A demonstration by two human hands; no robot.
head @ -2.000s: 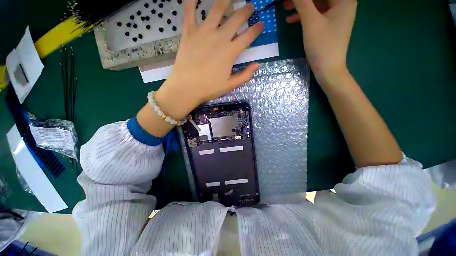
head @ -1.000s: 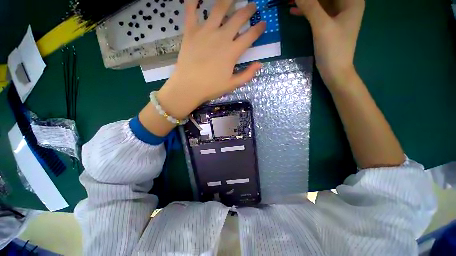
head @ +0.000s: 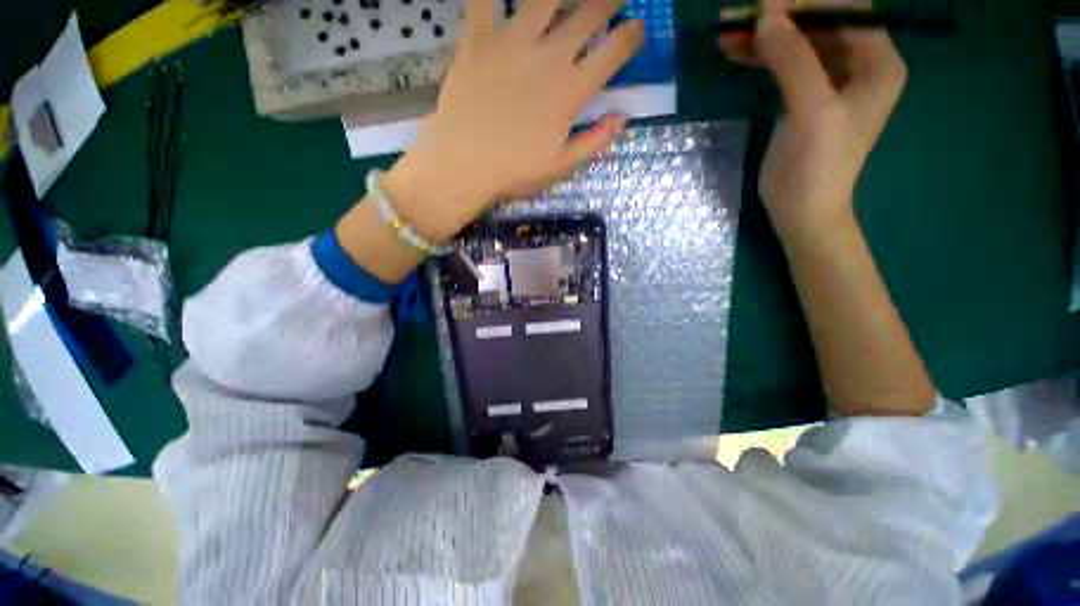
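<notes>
My right hand, at the upper right, holds black tweezers near the frame's top edge; they lie nearly level and look blurred. My left hand is spread palm down over the right end of the parts tray and the edge of the blue sheet; its fingers are apart and I see nothing held. The open phone assembly lies on the silvery bubble sheet, below my left hand. Whether the tweezer tip holds a part cannot be told.
Small black round parts lie in the tray, with a white card under it. At left are thin black cables, a labelled clear bag, a dark blue strip, a white strip and folded white paper.
My right hand has moved right and slightly down, bringing the tweezers away from the blue sheet. The view has shifted, so the bench items sit higher. My left hand stays spread at the tray.
</notes>
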